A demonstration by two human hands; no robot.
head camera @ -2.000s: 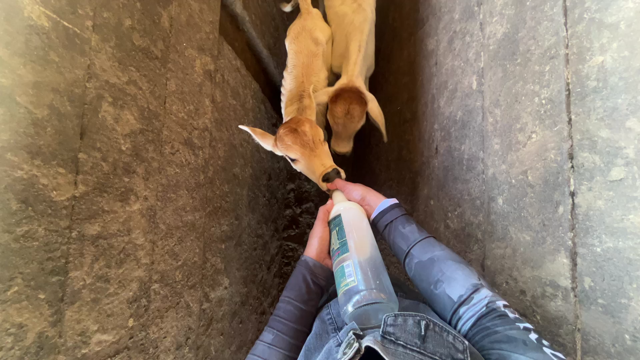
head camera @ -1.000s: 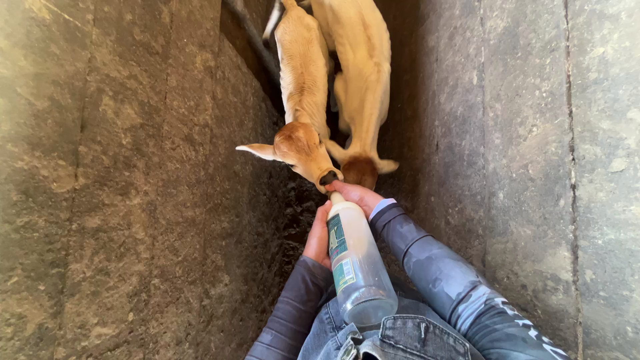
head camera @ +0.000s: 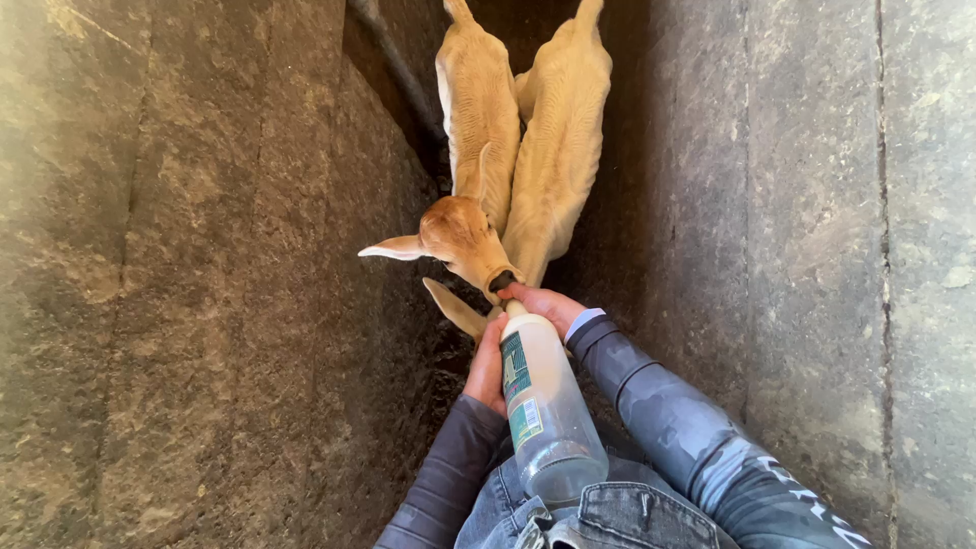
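Note:
A clear bottle (head camera: 553,404) with a printed label lies tilted against my lap, its neck toward a tan calf (head camera: 461,236). The calf's mouth is at the pale teat (head camera: 515,307) on the bottle's neck. My left hand (head camera: 488,370) grips the bottle's side near the neck; some of its fingers are hidden behind the bottle. My right hand (head camera: 545,305) is at the teat and the calf's muzzle, its fingertips by the black nose. A second pale calf (head camera: 560,130) stands alongside, its head low and mostly hidden under the first calf's muzzle and the bottle.
A rough brown wall (head camera: 229,267) rises on the left and a grey wall (head camera: 808,252) with vertical seams on the right. Between them runs a dark, narrow passage. A pole (head camera: 396,65) slants behind the calves at the upper left.
The second calf has lowered its head and moved it from beside the first calf to beneath the bottle's neck; its ear now shows on the left. The first calf remains at the teat.

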